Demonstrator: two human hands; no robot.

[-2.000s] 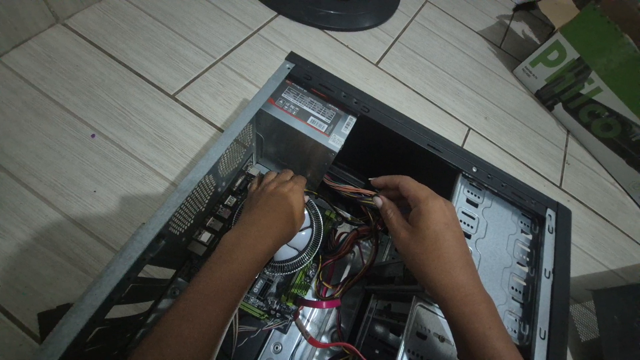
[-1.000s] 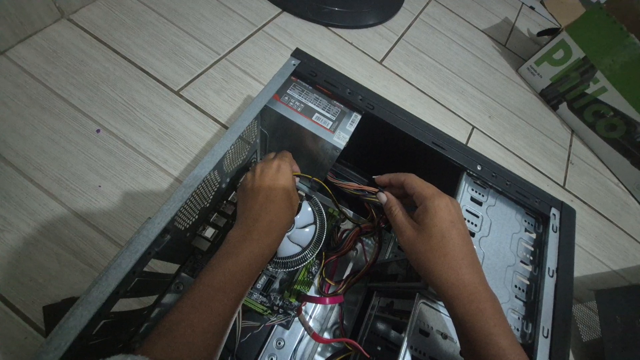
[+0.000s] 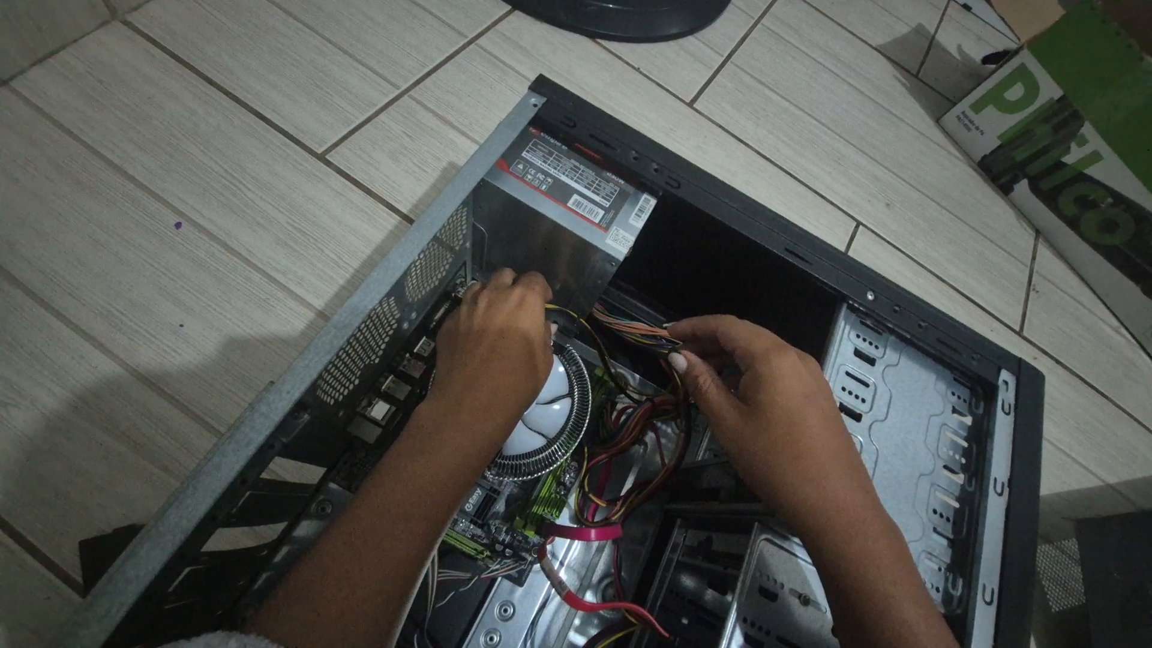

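Note:
An open desktop computer case (image 3: 702, 202) lies on its side, its power supply (image 3: 567, 198) at the back corner. My left hand (image 3: 499, 346) reaches down between the power supply and the white CPU cooler fan (image 3: 543, 418); its fingertips are hidden, and a thin yellow and black cable (image 3: 576, 317) runs out beside them. Pinched between thumb and fingers of my right hand (image 3: 747, 369) is a bundle of power supply cables (image 3: 630, 326). Below the fan shows part of the motherboard (image 3: 481, 513), and to its right hang loose red, black and yellow wires (image 3: 634, 418).
Metal drive bays (image 3: 891, 432) line the case's right side. A pink SATA cable (image 3: 585, 533) crosses the lower middle. On the tiled floor (image 3: 225, 180) stand a green and white Philco box (image 3: 1062, 135) at the upper right and a round black base (image 3: 625, 16) at the top.
My left hand has shifted slightly since the oldest frame, and the yellow cable beside it now shows more clearly. My right hand keeps its pinch on the cable bundle.

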